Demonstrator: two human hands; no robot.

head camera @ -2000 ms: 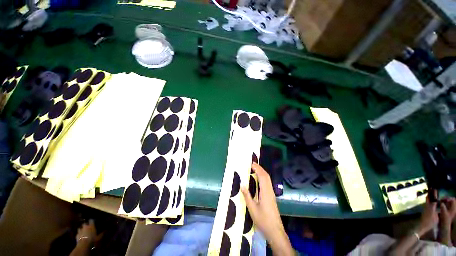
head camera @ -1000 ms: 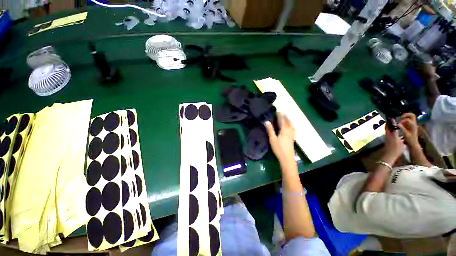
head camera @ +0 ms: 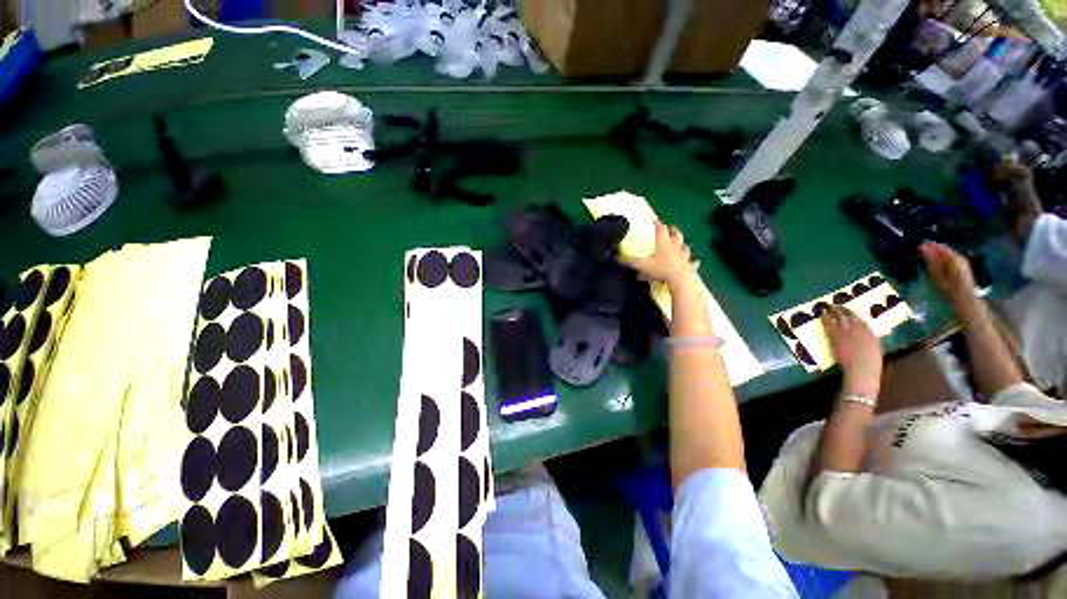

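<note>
My right hand (head camera: pixel 669 257) reaches over the bench at the right edge of the pile of dark fan bases (head camera: pixel 584 344). Its fingers are bent near a dark oval piece (head camera: pixel 611 233); whether they grip it I cannot tell. The hand partly covers a pale yellow liner strip (head camera: pixel 728 346). The narrow pad sheet (head camera: pixel 440 329) lies in front of me, past the bench edge, with black discs and blank patches. My left hand is not in view.
A smartphone (head camera: pixel 523 363) lies between sheet and pile. Stacked pad sheets (head camera: pixel 240 392) and blank liners (head camera: pixel 111 386) lie left. White fan heads (head camera: pixel 331 131) and dark stand parts (head camera: pixel 462 164) lie beyond. A co-worker's hands (head camera: pixel 854 342) work at the right.
My right hand has left the pad sheet and reached right to the pile, then slightly farther up over the liner. The co-worker's hands have moved apart.
</note>
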